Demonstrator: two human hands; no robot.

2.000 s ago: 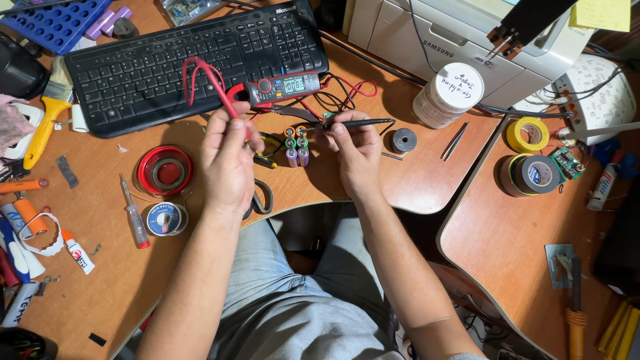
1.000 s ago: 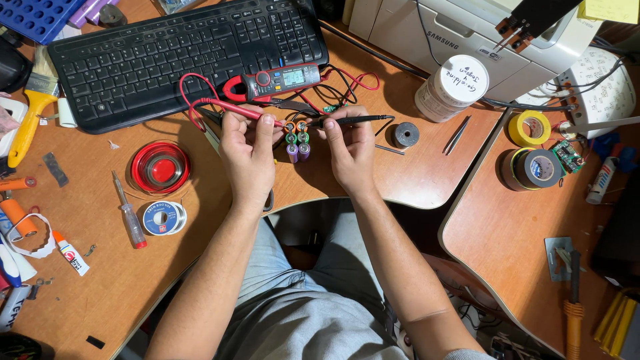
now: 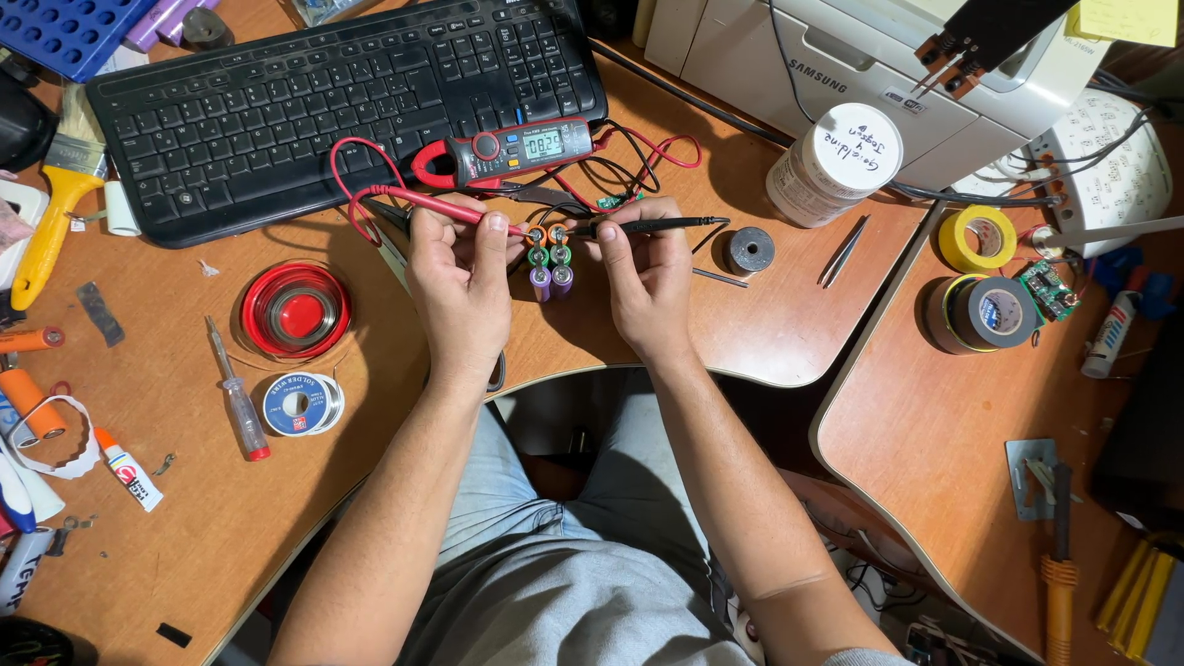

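Observation:
My left hand (image 3: 462,291) grips a red test probe (image 3: 430,202), its tip at the upper end of a small pack of cylindrical cells (image 3: 549,262). From the right, my right hand (image 3: 645,277) holds a black test probe (image 3: 661,225), its tip beside the same upper end; exact contact is too small to tell. The cells have orange, green and purple wraps. Above my hands, a red clamp multimeter (image 3: 507,155) rests against the keyboard's lower edge, its display lit with digits. Red and black leads run around it.
A black keyboard (image 3: 342,102) lies behind. To the left are a red spool (image 3: 296,310), a solder wire spool (image 3: 298,404) and a screwdriver (image 3: 240,407). To the right are a dark spool (image 3: 749,251), tweezers (image 3: 843,252), a white tub (image 3: 832,166) and a printer (image 3: 786,69).
My left hand has come down toward the cells, bringing the red probe's tip in from the left. The black probe stays in my right hand near them.

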